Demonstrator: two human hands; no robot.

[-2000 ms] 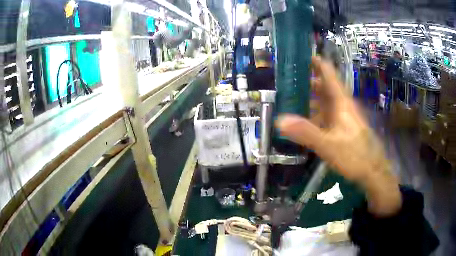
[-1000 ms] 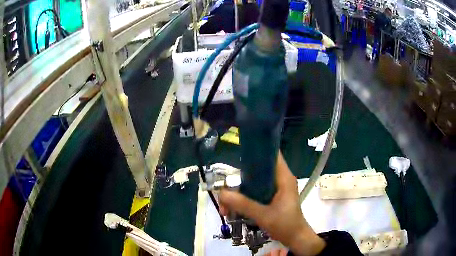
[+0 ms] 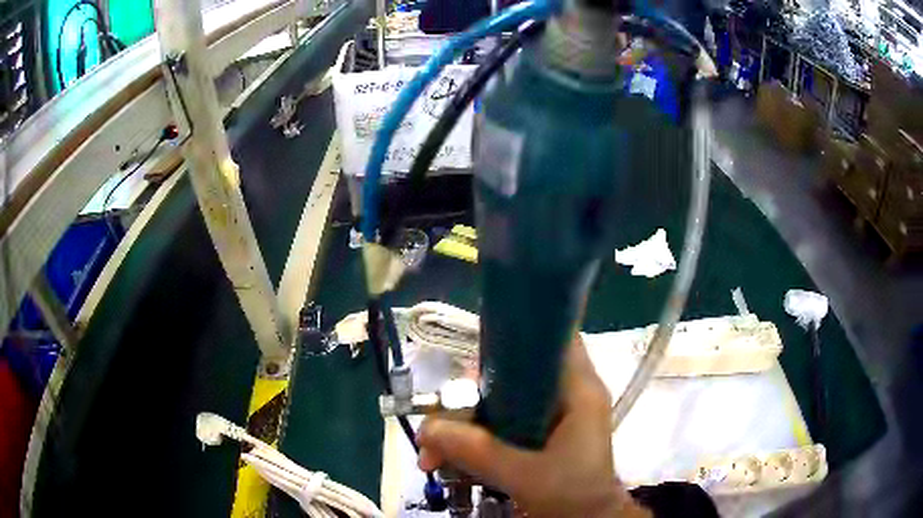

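Observation:
My right hand is closed around the lower part of the teal power screwdriver, which stands upright in the middle of the view. Its tip is cut off or hidden at the bottom edge. A cream power strip lies across the back of the white work pad. Another power strip with round sockets facing up lies at the front right, partly hidden by my wrist. A bundled cream cord lies behind the screwdriver. My left hand is not in view.
A plug with a bundled cord lies at the lower left over the yellow-black edge. A white-headed mallet lies right of the pad. A crumpled white cloth, a clear cup and a white box are behind. The dark conveyor runs at left.
My right hand, open beside the screwdriver two seconds ago, has closed around it. The screwdriver has come lower and nearer. The view has tilted down to the pad and strips.

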